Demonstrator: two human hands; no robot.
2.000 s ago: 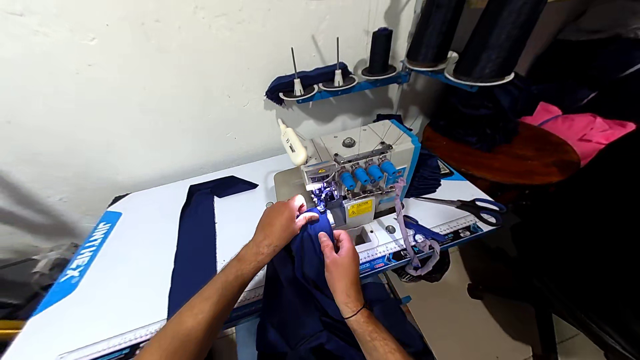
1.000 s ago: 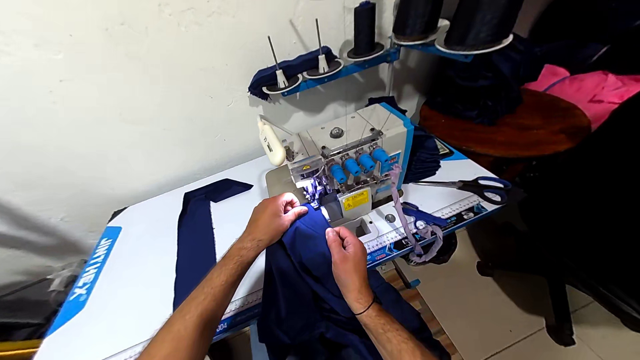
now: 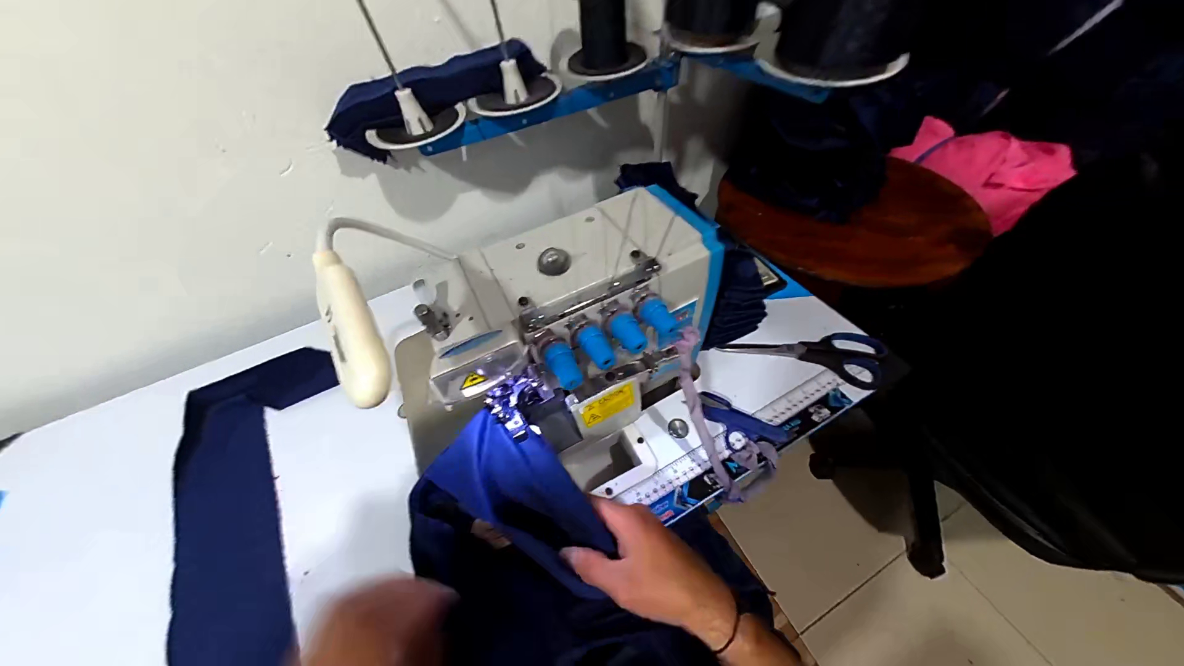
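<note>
Navy fabric (image 3: 513,476) runs from under the lit presser foot (image 3: 513,402) of an overlock sewing machine (image 3: 592,268) down over the table's front edge. My right hand (image 3: 652,564), with a dark band at the wrist, pinches the fabric's right edge just in front of the machine. At the bottom of the view, my left hand (image 3: 379,620) is blurred, low over the left side of the fabric; whether it holds anything is unclear. A bent navy strip (image 3: 231,490) lies on the white table (image 3: 342,472) to the left.
Scissors (image 3: 814,351) lie right of the machine, near a printed ruler edge (image 3: 795,402) and a hanging pale ribbon (image 3: 700,407). Behind stands a blue thread rack (image 3: 564,100) with dark cones (image 3: 601,32). A lamp (image 3: 351,333) hangs at the machine's left. Pink cloth (image 3: 1004,171) rests by a round wooden seat (image 3: 860,231).
My left hand has left the fabric by the presser foot and moved down toward the bottom of the view. My right hand still grips the fabric. The view has shifted closer to the machine.
</note>
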